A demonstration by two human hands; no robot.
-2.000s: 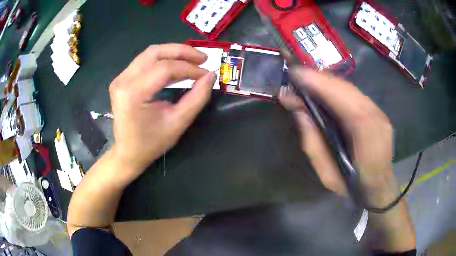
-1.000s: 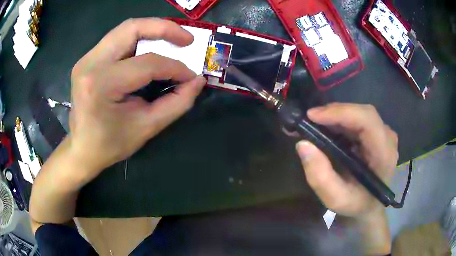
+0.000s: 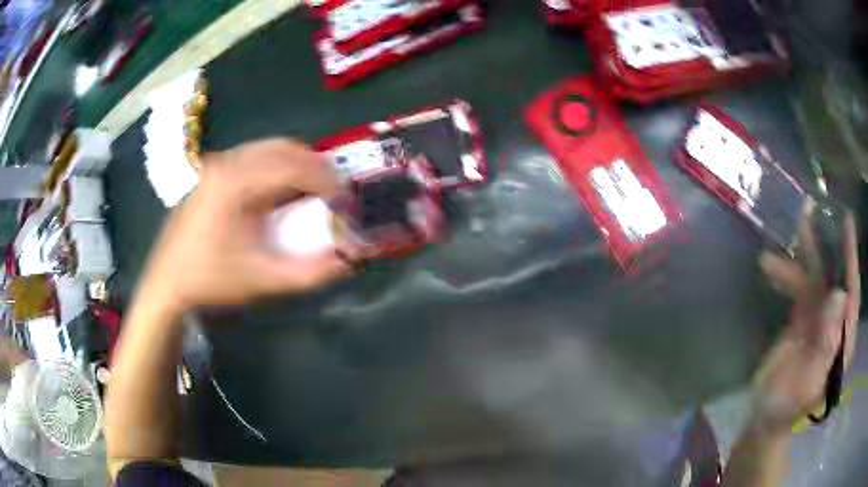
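Note:
My left hand (image 3: 238, 228), blurred, grips a red phone assembly (image 3: 390, 211) by its left part, at the white LCD module (image 3: 303, 226). The assembly's dark screen points right. A second open red phone assembly (image 3: 433, 143) lies just behind it. A thin silvery wire (image 3: 228, 399) trails below my left hand. My right hand (image 3: 809, 333) is at the far right edge, blurred, fingers pointing up near another open phone assembly (image 3: 738, 166). A dark shape runs along its outer side; I cannot tell whether it is the held soldering iron.
A red rear housing (image 3: 576, 116) with a dark ring lies right of centre. Stacked red phone assemblies (image 3: 657, 48) are at the back right, more (image 3: 400, 33) at the back. Fanned LCD modules (image 3: 171, 143), white blocks (image 3: 88, 195) and a small fan (image 3: 67, 404) are at left.
My right hand has moved from beside the phone to the far right with the iron no longer clearly visible. The phone now appears blurred and tilted in my left hand. The camera view has shifted.

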